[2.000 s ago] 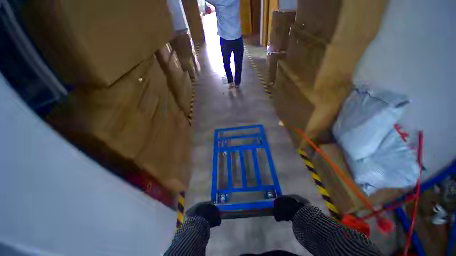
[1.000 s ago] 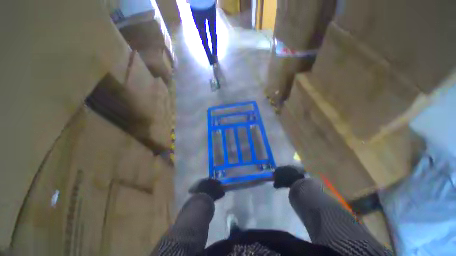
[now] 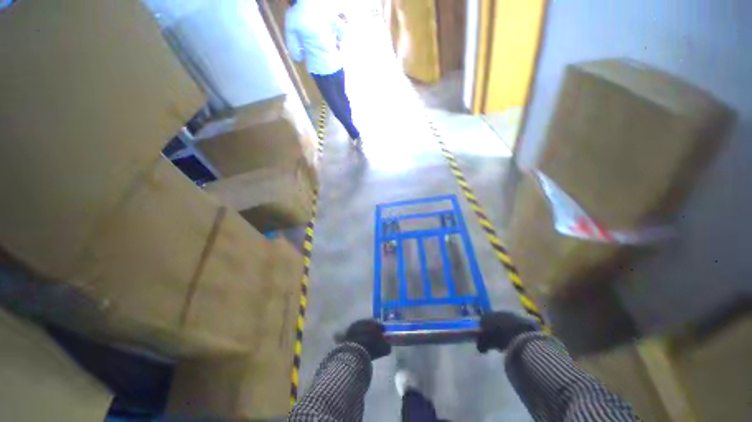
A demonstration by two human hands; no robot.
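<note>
The platform trolley (image 3: 426, 265) has a flat blue slatted frame and stands on the grey floor in front of me. Its silver push handle (image 3: 432, 335) runs across the near end. My left hand (image 3: 364, 338), in a black glove, is closed around the left end of the handle. My right hand (image 3: 504, 331), also in a black glove, is closed around the right end. The trolley frame carries nothing.
Cartons (image 3: 239, 272) are stacked along the left. More cartons (image 3: 635, 140) stand on the right, with a white and red plastic parcel (image 3: 569, 213) against them. Black-and-yellow tape (image 3: 486, 227) lines both sides. A person (image 3: 320, 49) walks ahead near a bright opening. A yellow door frame (image 3: 505, 53) is at right.
The trolley and I have moved forward along the corridor. The courier bags and red and orange handles at the right have left the view. The person ahead is now further left.
</note>
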